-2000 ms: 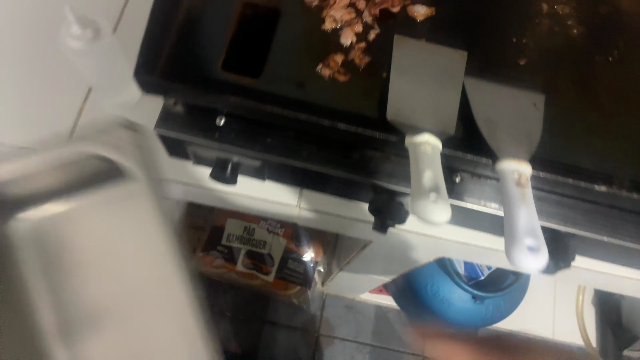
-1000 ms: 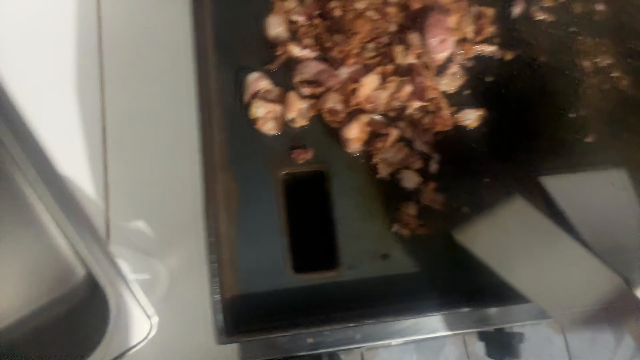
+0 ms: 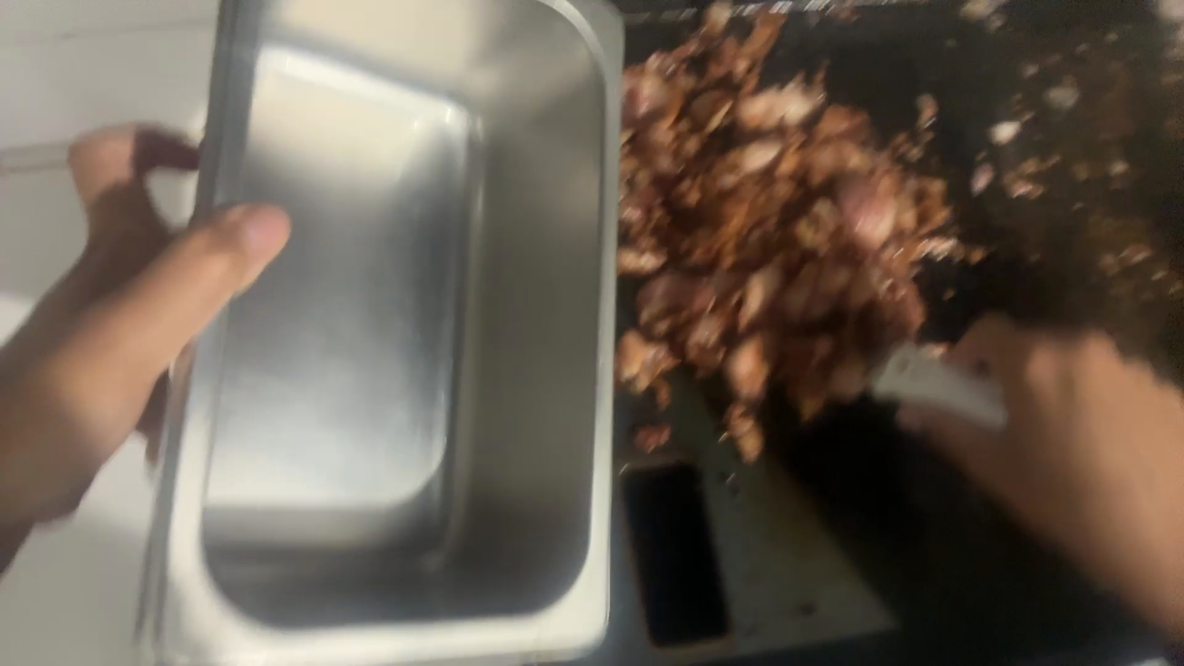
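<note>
My left hand (image 3: 139, 287) grips the left rim of a deep stainless steel food pan (image 3: 518, 305), thumb over the rim. The pan is tilted, its inside facing me and no food visible in it. Right beside it, browned chopped meat or onion pieces (image 3: 768, 222) lie heaped on the dark griddle (image 3: 980, 499). My right hand (image 3: 1064, 407) is closed around the white handle (image 3: 939, 384) of a spatula at the lower right edge of the heap. The spatula's blade cannot be made out; motion blurs the hand.
A rectangular slot (image 3: 678, 555) opens in the griddle surface below the heap. Small scraps (image 3: 1119, 176) are scattered over the griddle on the right. White tiles (image 3: 92, 74) lie behind my left hand.
The pan has come from the left to beside the heap, with my left hand now visible on it. My right hand now holds a spatula; both spatulas lay unheld before. The view has moved closer.
</note>
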